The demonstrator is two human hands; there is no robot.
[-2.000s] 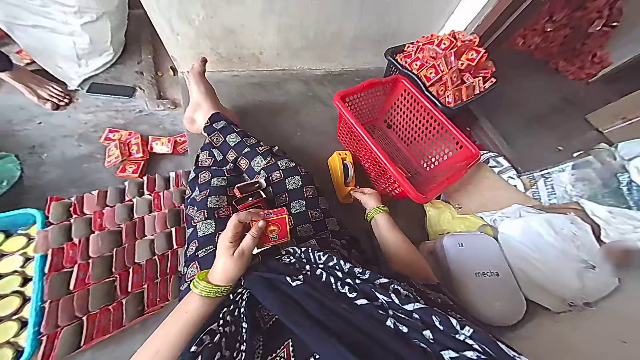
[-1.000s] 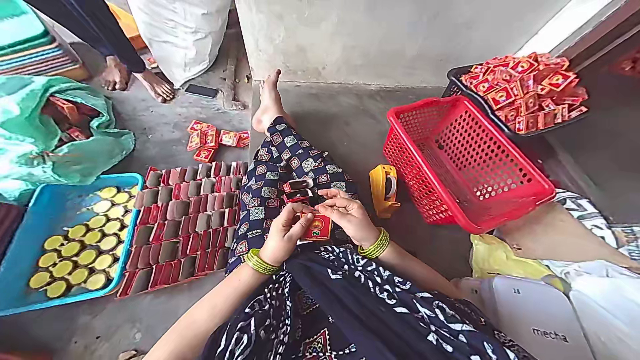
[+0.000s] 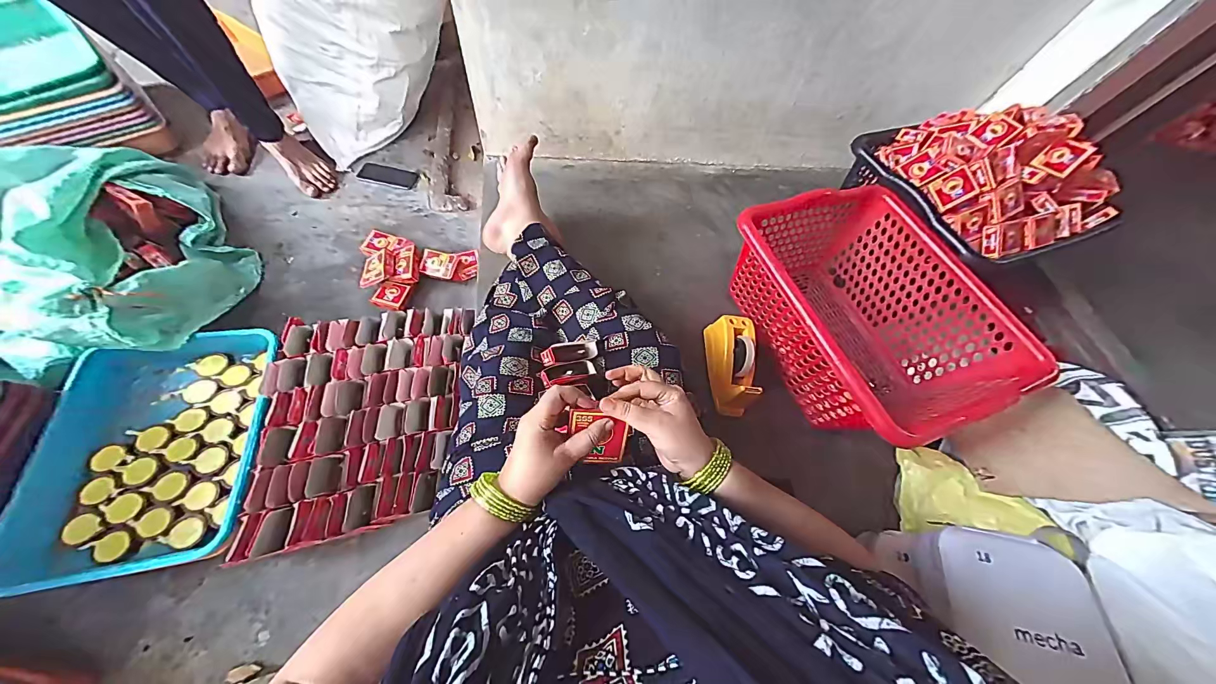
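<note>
Over my lap, my left hand (image 3: 551, 439) grips a small red and yellow printed box (image 3: 604, 446) between thumb and fingers. My right hand (image 3: 662, 418) touches the upper edge of the same box with bent fingers; whether it pinches anything thin there is too small to tell. Just beyond my hands, small open red boxes with dark insides (image 3: 568, 366) lie on the patterned cloth of my lap. A yellow tape dispenser (image 3: 731, 366) with a roll in it stands on the floor, right of my leg.
Right: a red perforated basket (image 3: 1031, 380), a black basket (image 3: 860, 157) heaped with red packets. Left: rows of red and grey pieces (image 3: 351, 408), a blue tray (image 3: 28, 570) holding round yellow-topped pieces, a green sack (image 3: 57, 266), red packets (image 3: 394, 266), a phone (image 3: 388, 176), a person's feet (image 3: 299, 163).
My right hand was at the tape dispenser two seconds ago; it has since come over to the box in my left hand. The view has swung to the left.
</note>
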